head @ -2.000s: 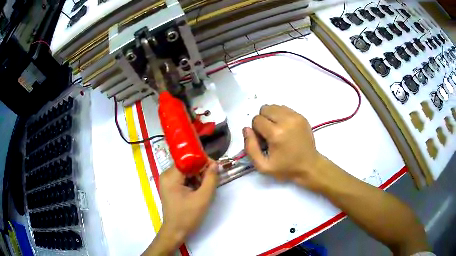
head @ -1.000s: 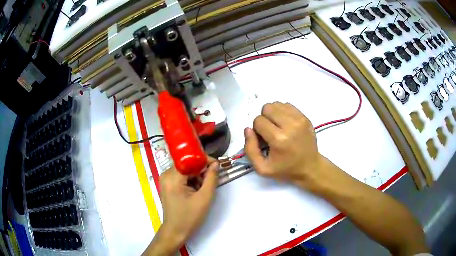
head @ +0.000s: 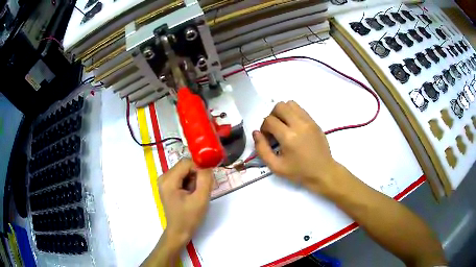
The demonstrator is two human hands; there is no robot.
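The toggle clamp's red grip [head: 199,130] points down toward me over the round black nest [head: 237,145]. The small red pressing tip [head: 224,130] is beside the grip, above the nest. My left hand [head: 186,195] is just below the grip's end, thumb and fingers close together; whether it pinches a thin wire cannot be seen. My right hand [head: 295,141] is curled at the right of the nest, its fingers closed on a grey-sleeved test clip [head: 254,162], mostly hidden by the hand. The clip's metallic end meets a thin wire over the pale base plate [head: 228,180].
A red and black test lead [head: 365,86] loops behind my right hand. A foam tray [head: 339,31] with wired units and tan empty pockets is at right. A blister tray [head: 94,172] of black parts is at left. Stacked foam trays [head: 271,34] stand behind the clamp bracket [head: 172,26].
My left hand has moved slightly left and away from the clip, uncovering more of the base plate. My right hand has stayed nearly in place. The view has shifted slightly.
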